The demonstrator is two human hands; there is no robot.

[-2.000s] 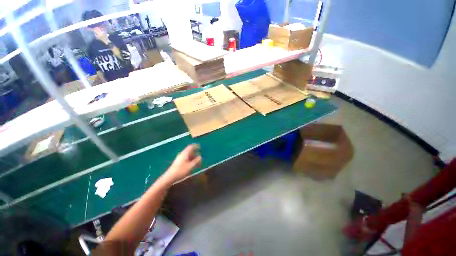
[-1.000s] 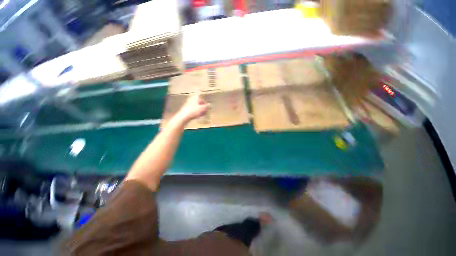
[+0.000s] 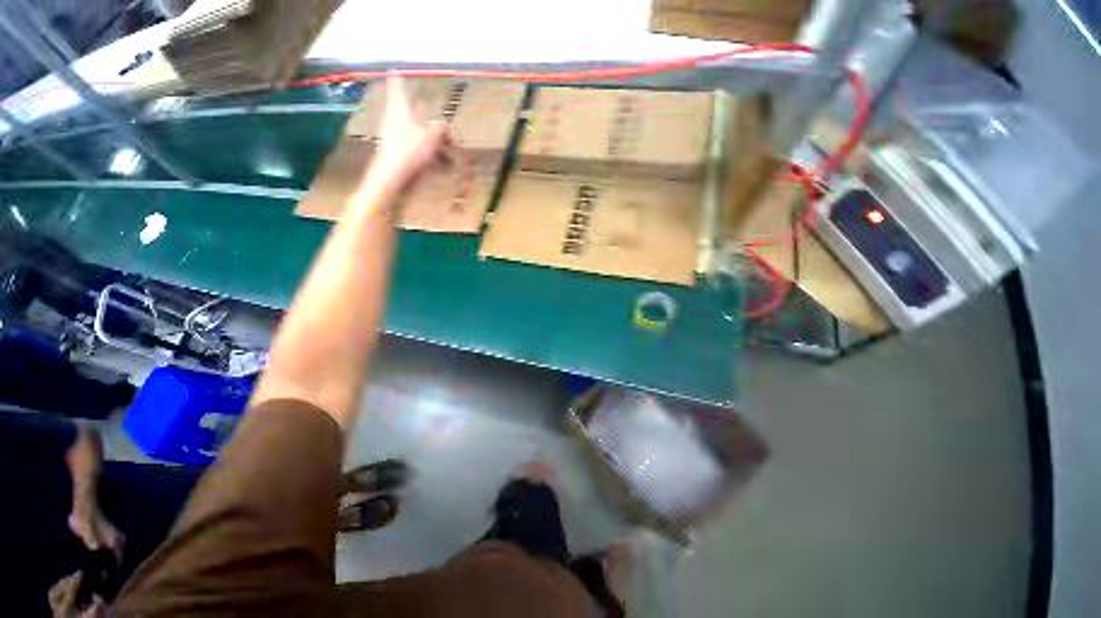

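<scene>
My left hand [image 3: 413, 143], bare with a brown sleeve, is stretched forward over the left flat tan carton [image 3: 471, 187] on the green bench [image 3: 531, 314]. One finger points away from me and the others look partly curled. I see nothing in the hand, though it is slightly blurred. Whether it touches the carton is unclear. A second flat carton [image 3: 634, 223] with black print lies to the right. My right hand is not in view.
A tape roll [image 3: 654, 312] lies near the bench's front edge. A white machine [image 3: 899, 260] with a red display and red cable stands right. An open carton [image 3: 664, 465] is below the bench. A blue stool [image 3: 181, 410] and another person's hands [image 3: 97, 531] are lower left.
The view has swung right and down, bringing the white machine fully into view. My left hand has moved from the bench's front area to over the left flat carton.
</scene>
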